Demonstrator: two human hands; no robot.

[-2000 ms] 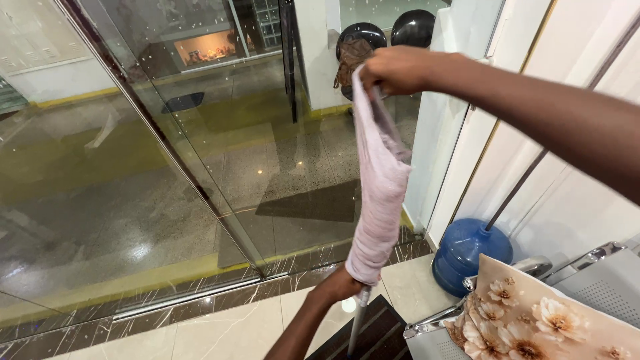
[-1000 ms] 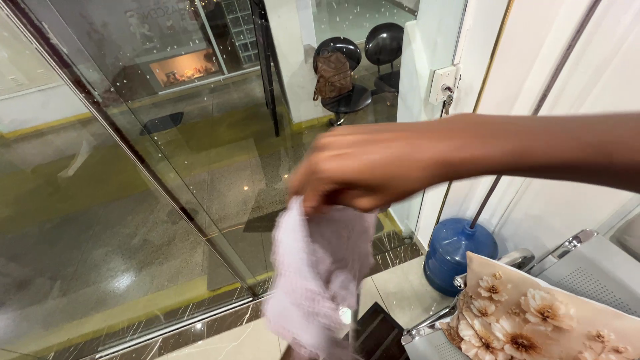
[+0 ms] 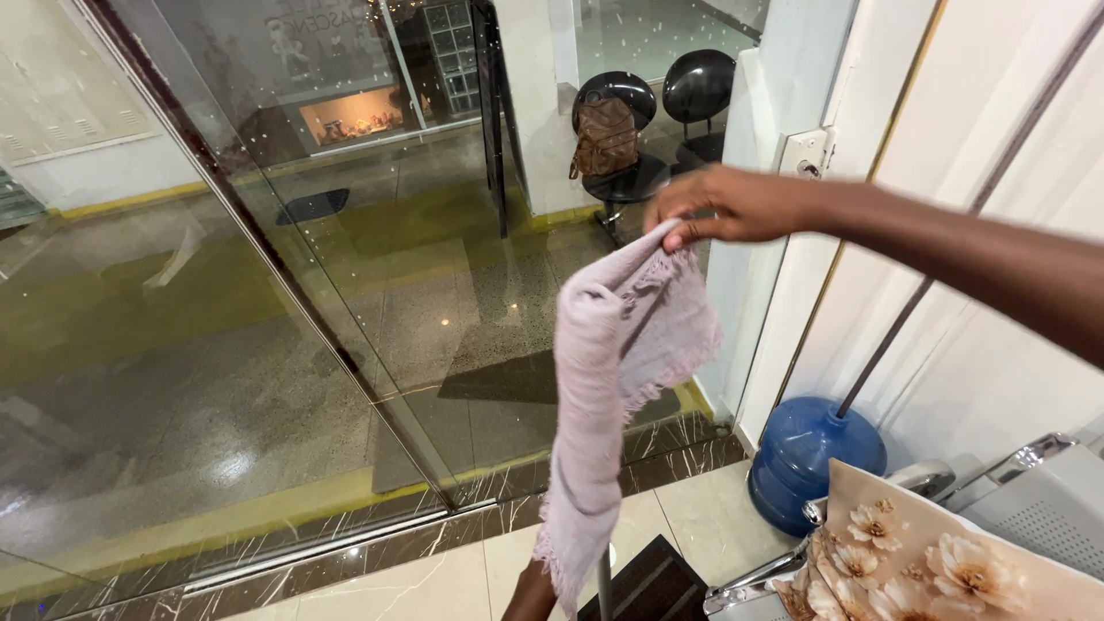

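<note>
A pale pink-grey cloth with frayed edges [image 3: 588,388] is wound into an upright roll around what looks like the upper part of a pole. At the upper right, my right hand [image 3: 720,207] pinches one corner of the cloth, and a loose flap hangs below its fingers. Only the wrist and part of my left hand [image 3: 532,595] show at the bottom edge, below the roll; the cloth's hanging end hides the fingers, so their grip cannot be seen. A thin grey pole [image 3: 605,586] comes out beneath the cloth.
A glass door with a metal frame [image 3: 285,293] fills the left. Beyond the glass are black chairs [image 3: 700,86] and a brown backpack [image 3: 606,134]. A blue water jug [image 3: 815,457] with a rod in it stands by the wall, near a floral cushion [image 3: 931,552] on a metal seat. A dark mat [image 3: 651,582] lies below.
Two seconds ago my right hand held the cloth's top stretched upward; now it holds a corner out to the right of the roll. The cloth's lower end now hangs over my left hand.
</note>
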